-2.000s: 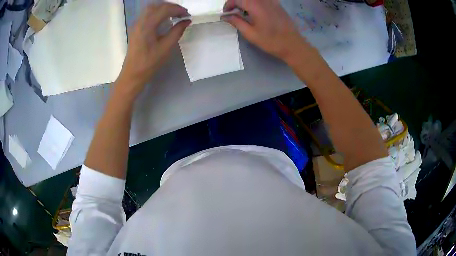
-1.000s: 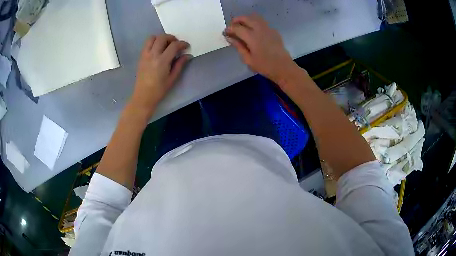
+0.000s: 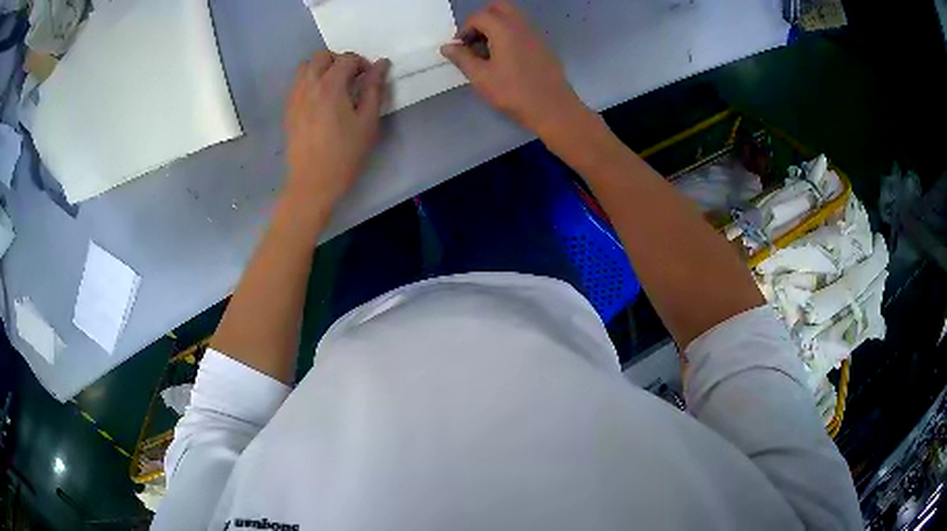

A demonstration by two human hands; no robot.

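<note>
A cream fabric piece (image 3: 393, 29) lies on the table at the top centre, its far end cut off by the frame edge. A narrow fold or raised edge runs across it near its near end. My left hand (image 3: 337, 119) pinches the left end of this fold between thumb and fingers. My right hand (image 3: 507, 64) pinches its right end. A larger stack of cream panels (image 3: 130, 99) lies to the left. White rectangles (image 3: 105, 296) lie at the table's left near edge, with a smaller white piece (image 3: 37, 329) beside them.
Grey and white scraps (image 3: 52, 23) lie at the far left of the pale table (image 3: 249, 207). On the floor at right is a yellow-framed basket (image 3: 805, 241) heaped with white bundles. A blue perforated container (image 3: 597, 259) is under the table edge. Another yellow-framed basket (image 3: 156, 456) is at lower left.
Both hands have come nearer with the cream piece since the first frame. Since the second frame they have moved slightly away from me, and a fold now shows between them.
</note>
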